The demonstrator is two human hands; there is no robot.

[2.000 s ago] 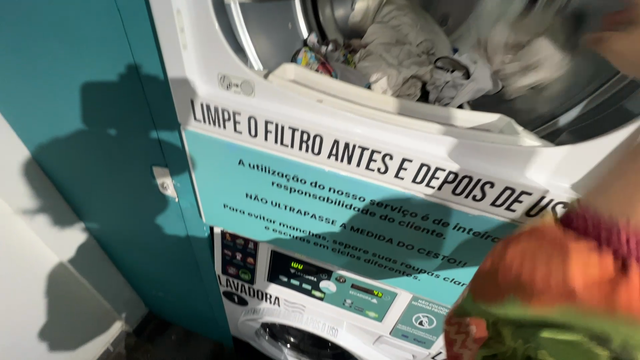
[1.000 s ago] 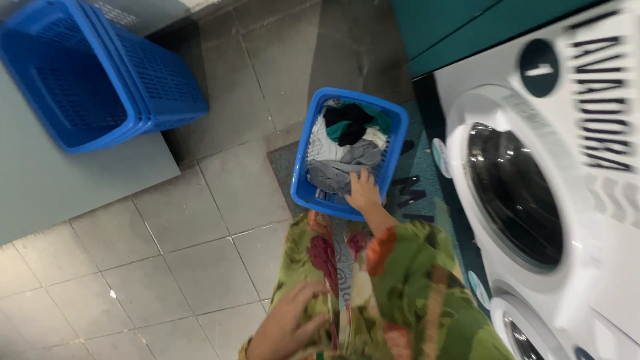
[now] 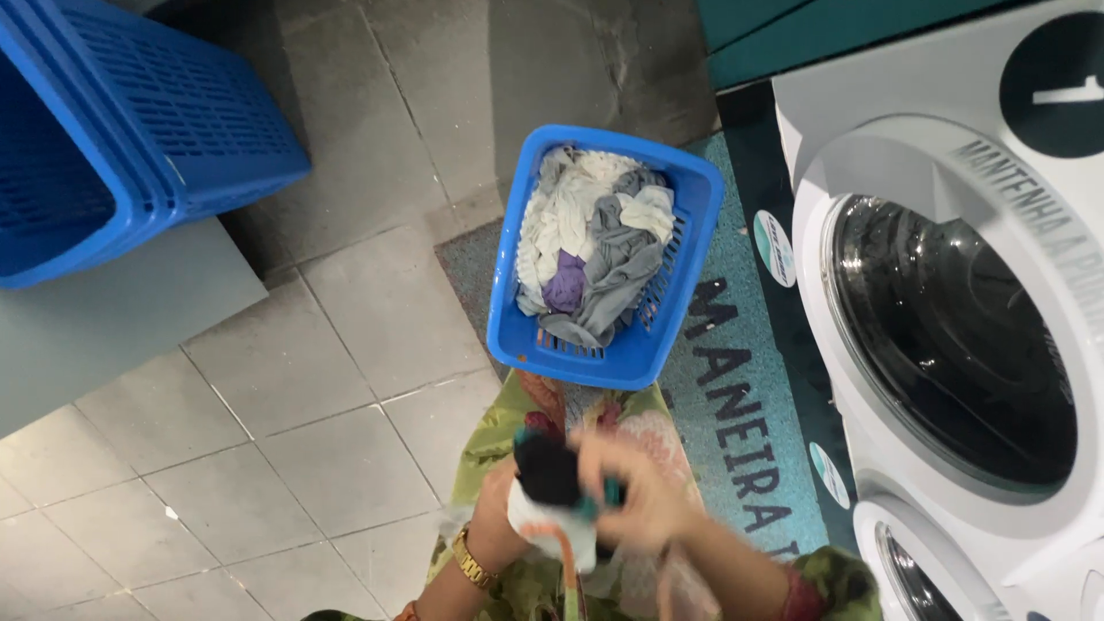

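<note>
A blue plastic laundry basket (image 3: 681, 216) stands on the floor mat, holding white, grey and purple clothes (image 3: 617, 250). Below it, nearer my body, my left hand (image 3: 504, 509) with a gold watch (image 3: 473, 561) at its wrist holds a bundle of black, teal and white cloth (image 3: 552, 492). My right hand (image 3: 634, 492), blurred, is at the right side of this bundle, fingers bent; its hold on the cloth is hard to make out. Translucent material hangs beneath the hands.
To the right is a front-loading washing machine (image 3: 957, 345) with its round door shut, and part of another below. Stacked blue baskets (image 3: 190, 112) rest on a grey surface (image 3: 112, 319) at upper left. A lettered mat (image 3: 733, 371) lies beside the machines.
The black and teal cloth, in the basket one second ago, is now in my hands. My right hand has left the basket. The view has turned down from the drum of two seconds ago.
</note>
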